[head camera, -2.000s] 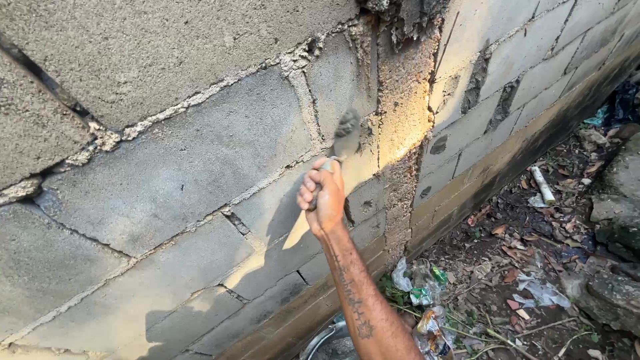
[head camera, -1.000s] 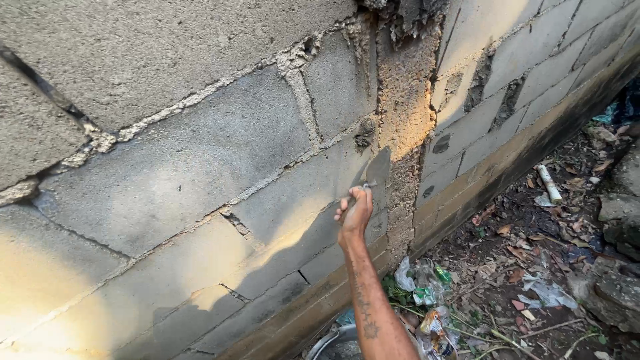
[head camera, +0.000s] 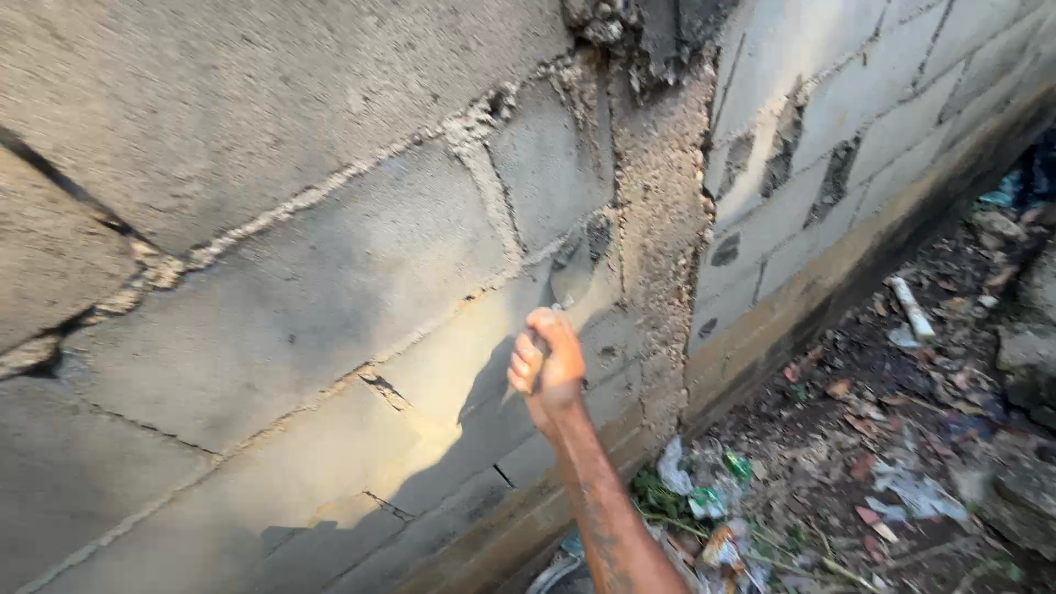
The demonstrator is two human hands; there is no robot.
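Observation:
My right hand (head camera: 548, 363) grips the handle of a pointing trowel, reaching in from the bottom of the view. The trowel's blade (head camera: 571, 276) lies up against the concrete block wall (head camera: 330, 272), just left of the rough concrete column (head camera: 660, 231). Dark wet mortar (head camera: 598, 233) sits at a joint beside the blade's upper end. Whether the blade carries mortar is hard to tell through the blur. My left hand is out of view.
Below the wall at right, the ground holds dead leaves, plastic litter (head camera: 916, 491), a white tube (head camera: 912, 309) and rocks (head camera: 1031, 346). The rim of a container (head camera: 554, 573) shows at the bottom edge. Broken concrete (head camera: 652, 41) juts out above the column.
The trowel blade was at the mortar patch two seconds ago, then dropped below it; now it is close under the joint. My right hand has kept its grip throughout.

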